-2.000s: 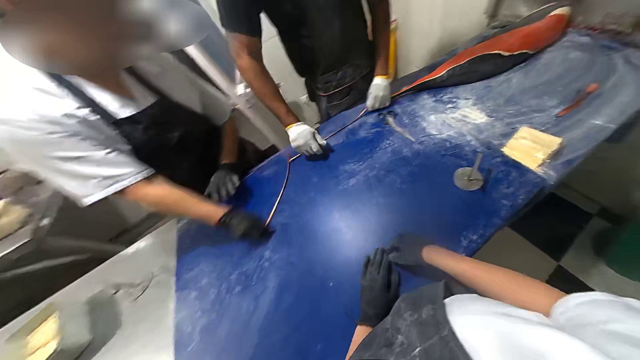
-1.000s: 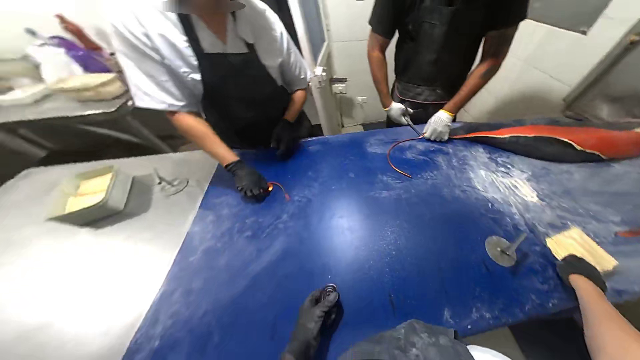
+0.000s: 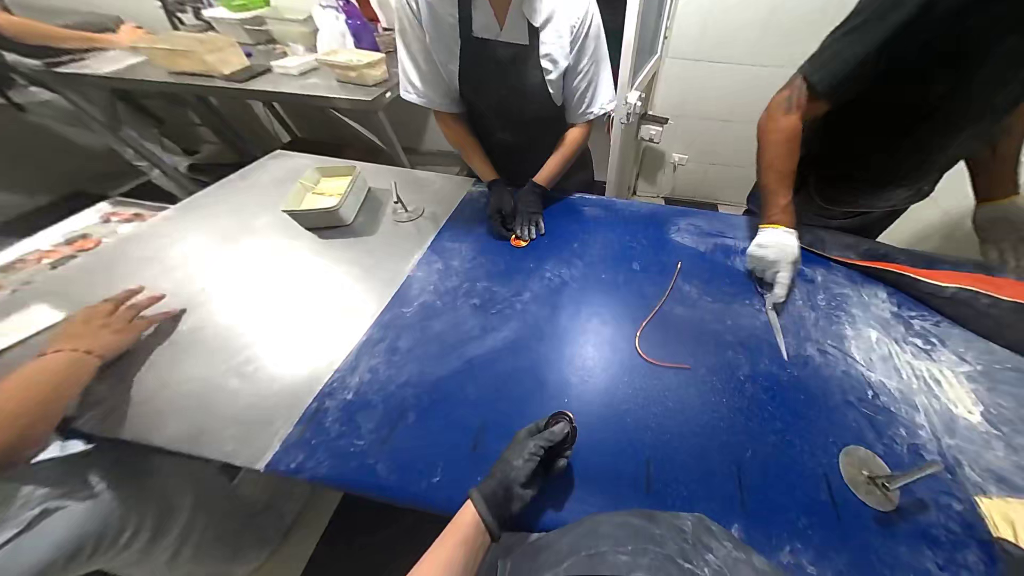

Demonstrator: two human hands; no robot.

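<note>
My left hand, in a black glove, grips a small dark round piece with a thin orange edge above the blue work surface. A dark sliver at the lower right corner, beside a pale yellow block, may be my right hand; its fingers are hidden. A thin reddish-brown strand lies curved on the blue surface. Left of the yellow block, a metal disc with an upright handle rests tilted. Across from me, a co-worker's black-gloved hands touch a small orange and black coil.
A white-gloved co-worker's hand holds scissors near a long black and orange roll. Another person's bare hand is over the metal table, which bears a tub and a second handled disc.
The view has swung left. The reddish strand, one second ago at the white-gloved hands, now lies loose on the blue surface. The opposite co-worker's black-gloved hands have come together at the coil.
</note>
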